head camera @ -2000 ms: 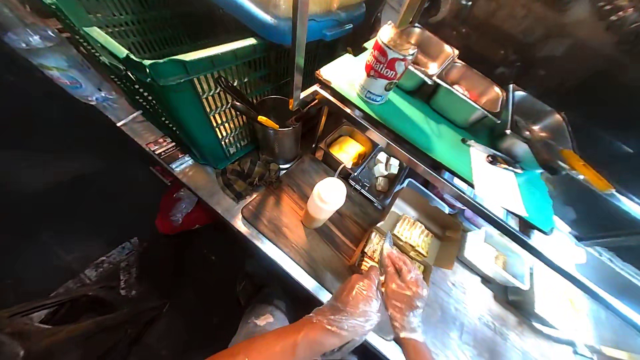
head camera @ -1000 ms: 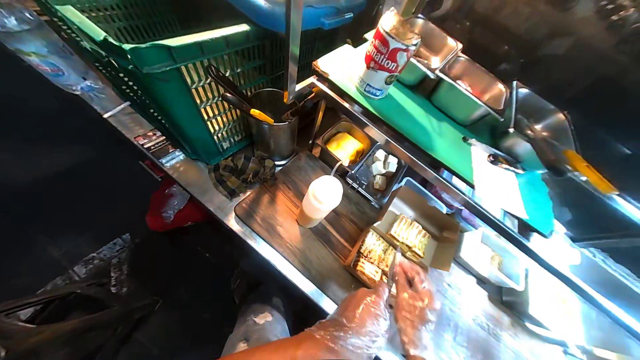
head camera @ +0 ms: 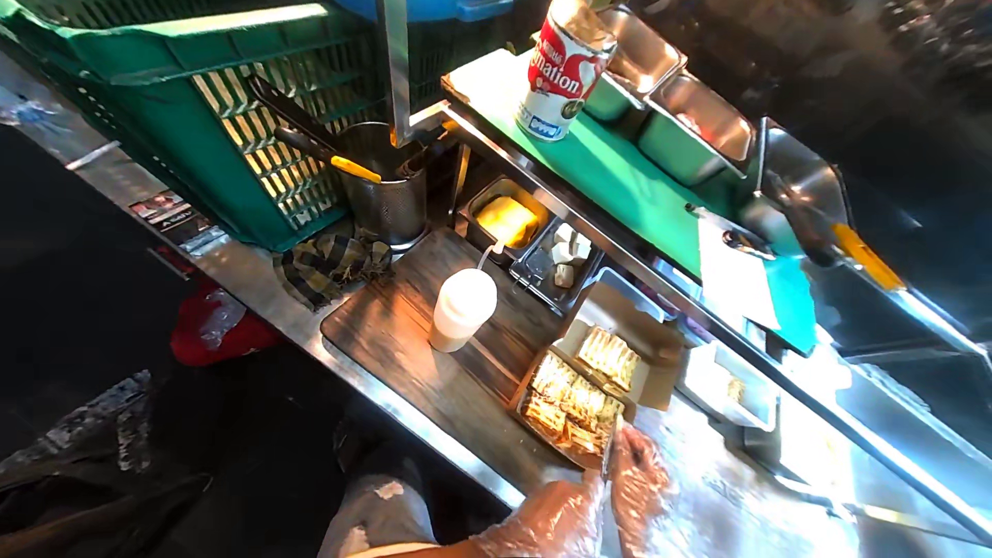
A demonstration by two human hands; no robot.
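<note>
A cardboard takeaway box [head camera: 659, 372] lies with its lid folded back at the right end of a dark wooden board [head camera: 395, 310]. Cut toasted pieces [head camera: 573, 387] fill its base, and another row [head camera: 608, 356] lies in the lid side. At the box's near right corner is my right hand [head camera: 639, 488], in a clear plastic glove, fingers bent; a thin grey blade-like thing shows between the hands. My left hand [head camera: 546, 519], also gloved, is just left of it, its fingertips partly hidden. A white squeeze bottle [head camera: 465, 306] stands upright on the board.
Behind the board are metal trays of yellow spread [head camera: 508, 221] and white cubes [head camera: 570, 252]. A utensil holder [head camera: 391, 201] stands beside a green crate [head camera: 170, 139]. Above runs a shelf with a metal edge [head camera: 620, 232], bearing a can [head camera: 562, 74]. A white tub [head camera: 728, 387] is at right.
Both hands have drawn back from over the box toward its near right corner, and more of the toasted pieces now shows. The squeeze bottle stays on the board.
</note>
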